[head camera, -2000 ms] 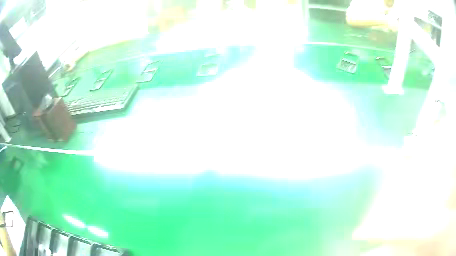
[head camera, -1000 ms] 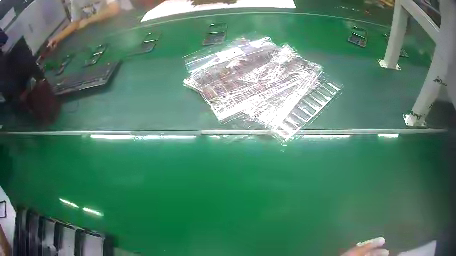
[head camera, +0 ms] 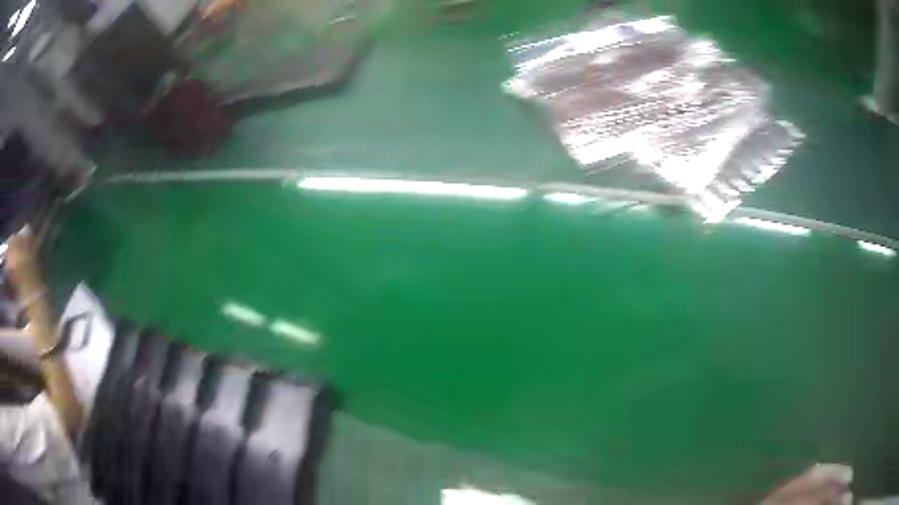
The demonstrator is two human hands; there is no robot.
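The view is blurred. A hand [head camera: 816,487], by its place my right hand, shows only in part at the bottom right edge, with white on its fingertip; whether it holds anything cannot be told. My left hand is not in view. A black blister tray [head camera: 212,424] with long pockets lies at the lower left. A shiny stack of clear plastic sheets [head camera: 656,99] lies at the upper right, its lower corner over the pale strip.
The green bench [head camera: 473,296] has a pale strip [head camera: 227,176] across it. A reddish-brown box [head camera: 192,118] and a dark flat slab [head camera: 296,84] are at the upper left. A person's forearm [head camera: 44,335] is at the far left. A white post [head camera: 885,69] stands top right.
The glare of the earliest frame is gone. Since one second ago the view has turned left and down; the sheets show farther right and higher, and more of the black tray shows. The right hand remains at the edge.
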